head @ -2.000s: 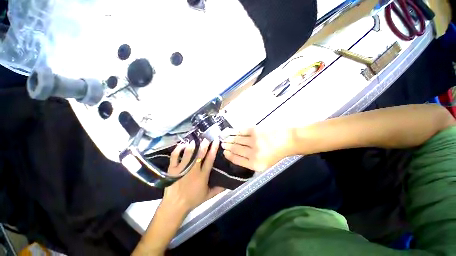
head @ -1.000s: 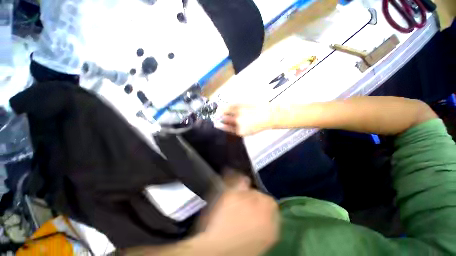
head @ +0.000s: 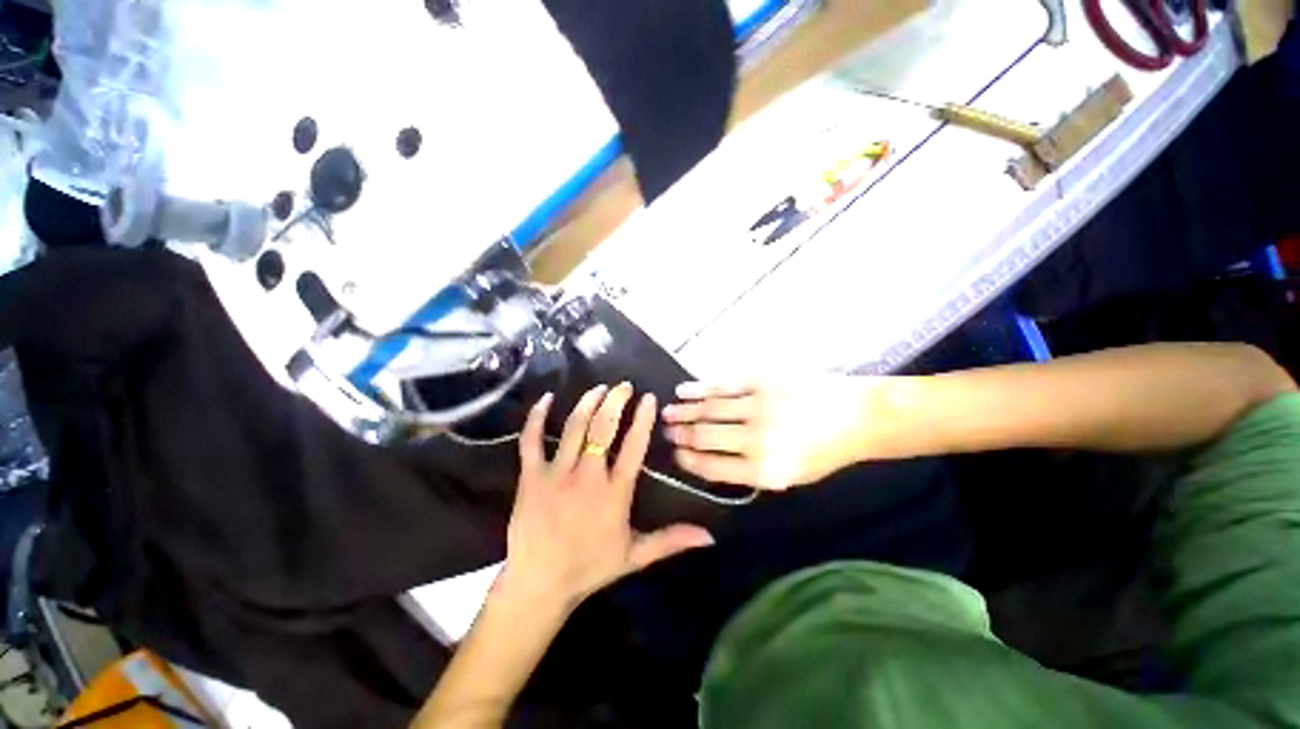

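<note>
A dark garment (head: 243, 442) lies over the table's left side and under both hands, reaching the needle area. A thin pale line (head: 684, 487) curves along the cloth beside the fingers. My left hand (head: 578, 499) lies flat on the cloth, fingers spread, a ring on one finger. My right hand (head: 749, 434) lies on the cloth just right of it, fingers together and pointing left. Neither hand visibly grips the cloth. The presser foot and needle area (head: 563, 331) is just beyond my left fingertips, under the white sewing machine head (head: 442, 214).
Black-tipped snips (head: 781, 218) with an orange-yellow part lie on the white table (head: 855, 306). A tan brush-like tool (head: 1069, 135) and dark red scissors (head: 1141, 36) are at its far right. Crinkled clear plastic (head: 107, 107) is at upper left. An orange-yellow item (head: 136, 694) is at lower left.
My left hand, blurred and close to my lap one second ago, is now flat on the cloth near the needle. The pale line shows again. My right hand is slightly lower and further right.
</note>
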